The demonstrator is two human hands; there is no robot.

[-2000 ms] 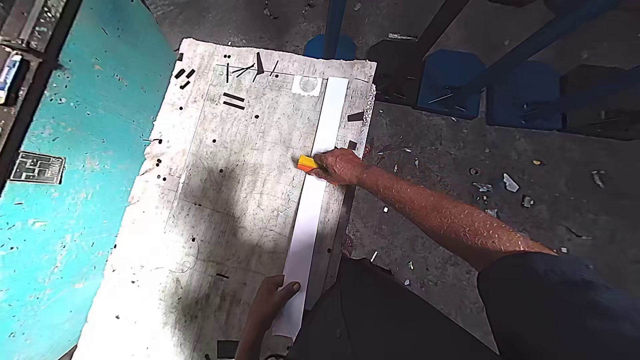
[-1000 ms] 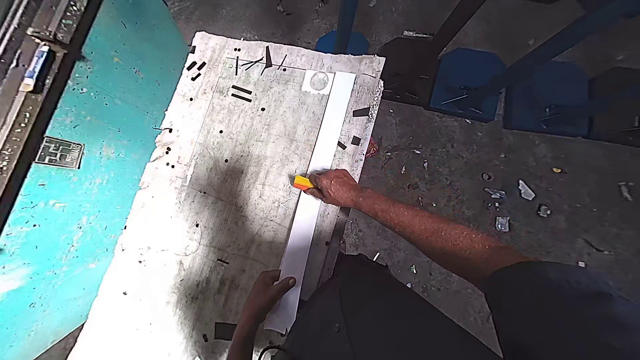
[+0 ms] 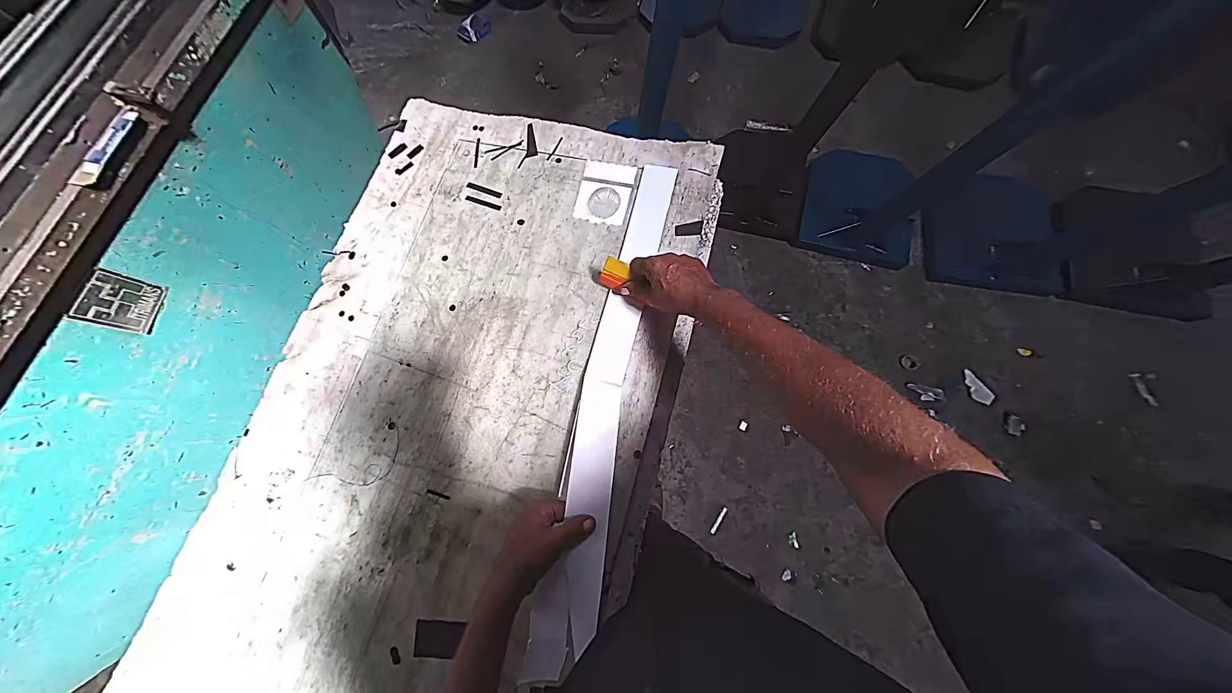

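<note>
A long, narrow white strip (image 3: 589, 457) lies along the right side of a worn, whitish work board (image 3: 500, 289). My right hand (image 3: 674, 281) holds a small yellow and orange block-like tool (image 3: 615, 273) at the strip's left edge, towards its far part; its exact kind cannot be told. Near the strip's close end, my left hand (image 3: 551, 539) grips its edge, with the thumb on top. There the strip looks split or doubled, with a narrow gap between two white layers. A small white square with a grey round mark (image 3: 604, 202) lies left of the strip's far end.
Small black pieces (image 3: 483, 195) and dots are scattered over the board. A turquoise panel (image 3: 192, 385) stands at the left, below a dark ledge bearing a small box (image 3: 106, 146). Blue metal stands (image 3: 855, 207) and bits of debris (image 3: 979, 387) are on the floor at the right.
The strip's near part now shows a gap between two layers, where it lay as one piece before. My right hand still holds the yellow and orange tool, now nearer the strip's far end.
</note>
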